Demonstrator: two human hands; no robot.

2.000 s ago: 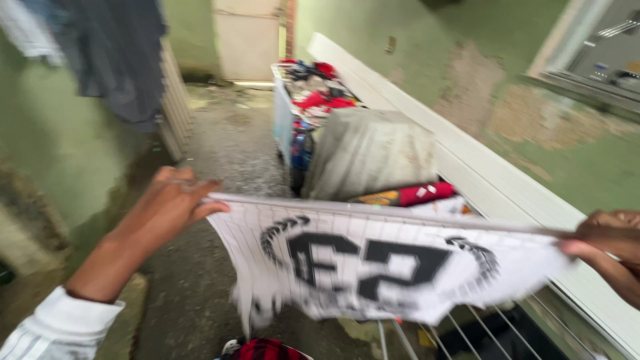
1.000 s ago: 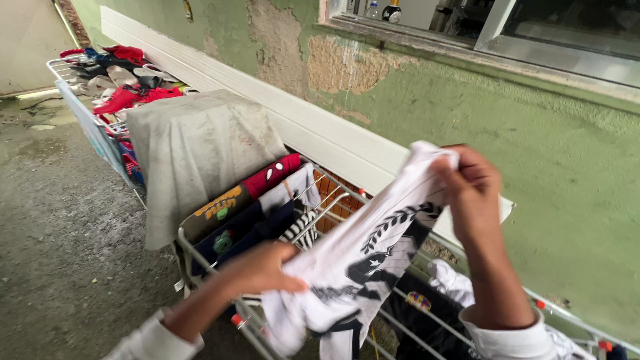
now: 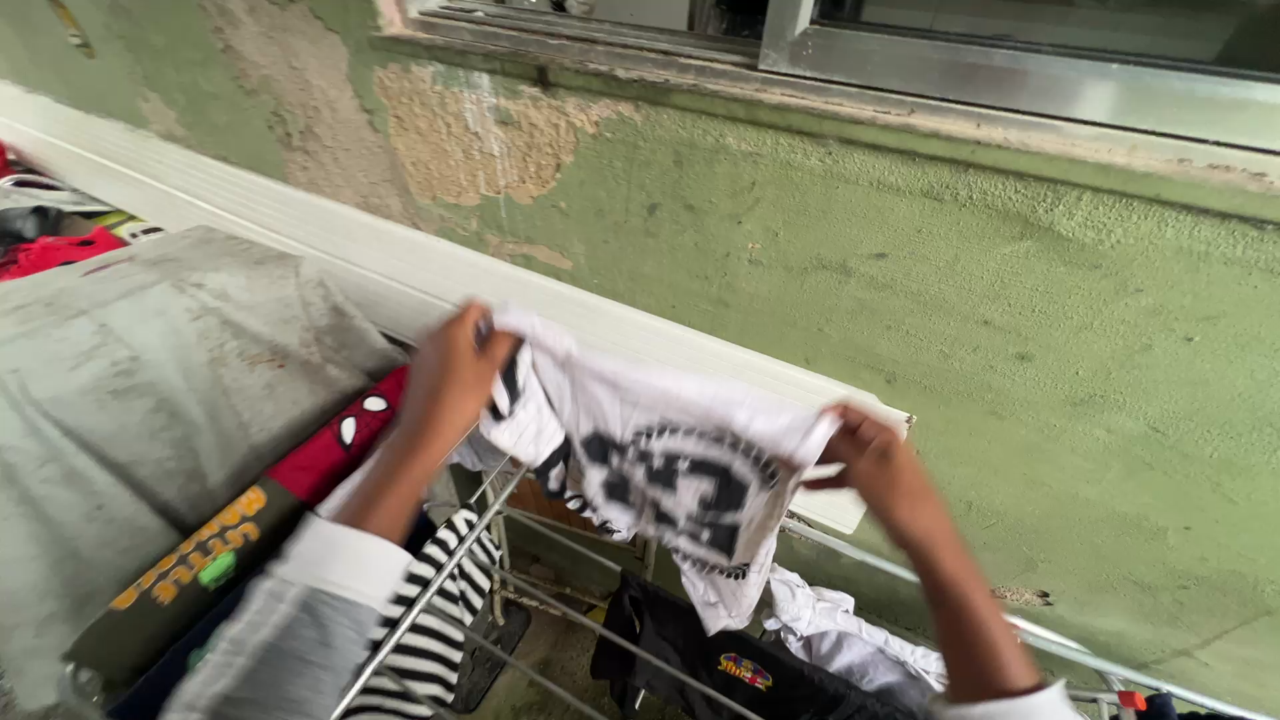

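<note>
A white garment with a black print (image 3: 690, 480) hangs between my two hands above a metal drying rack (image 3: 590, 625). My left hand (image 3: 455, 375) pinches its upper left corner, and my right hand (image 3: 865, 460) grips the upper right one. The cloth is folded and blurred by motion, with its lower end hanging over the rack. Below it, a black garment with a small crest (image 3: 745, 668) and a crumpled white garment (image 3: 850, 630) lie over the rack. A black-and-white striped cloth (image 3: 430, 620) hangs near my left forearm.
A grey cloth cover (image 3: 170, 380) spreads at the left, beside a red garment (image 3: 335, 435) and an olive one with orange lettering (image 3: 175, 570). A long white panel (image 3: 640, 330) leans along the green wall (image 3: 900, 310), under a window frame (image 3: 1000, 85). Red clothes (image 3: 60, 255) lie at far left.
The white garment, slanting between my hands one second ago, is now spread sideways over the rack. My left hand has risen to its upper edge. The view has moved closer to the wall.
</note>
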